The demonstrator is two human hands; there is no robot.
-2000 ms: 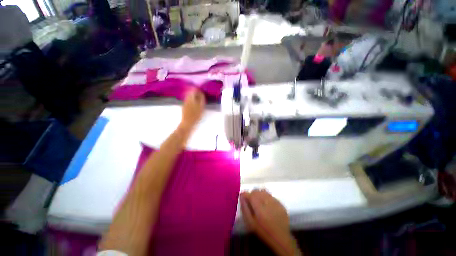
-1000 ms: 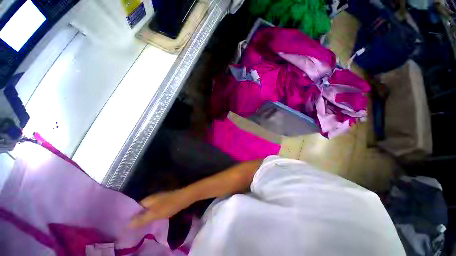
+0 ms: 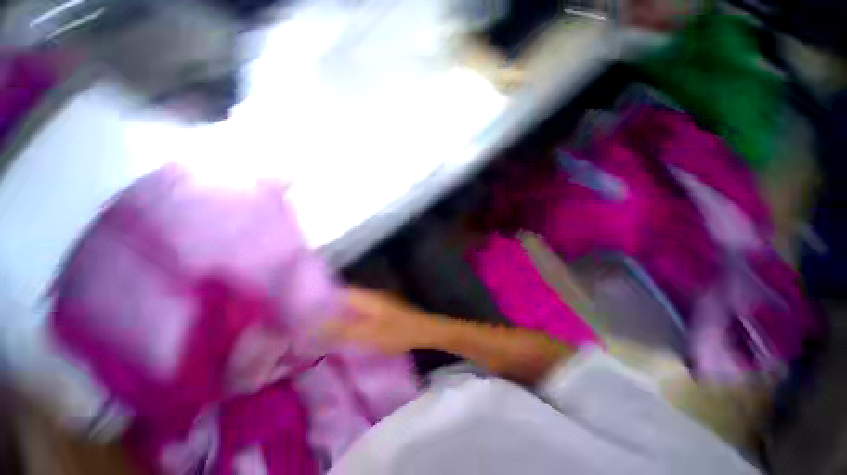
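Note:
The whole view is blurred. A garment panel [image 3: 269, 232], pale pink-lilac with magenta parts, lies bunched over the white table's front edge and hangs toward my lap. My right hand [image 3: 367, 318] is at the panel's right side with its fingers against the cloth, and seems to grip it; the fingertips blur into the fabric. My left hand cannot be made out; a brownish blur at the bottom left edge may be my left arm. The sewing machine's head and needle cannot be made out in the glare.
The white table [image 3: 371, 199] runs diagonally to the upper right, overexposed. A tangled magenta and pale bundle [image 3: 641, 199] lies right of the table, below table level. Green cloth [image 3: 729, 88] is behind it. My white sleeve [image 3: 641, 399] and clothing fill the bottom.
The view has swung from the machine to the right side, then partly back left. The panel now looks more bunched and folded, with my right hand still at its right side.

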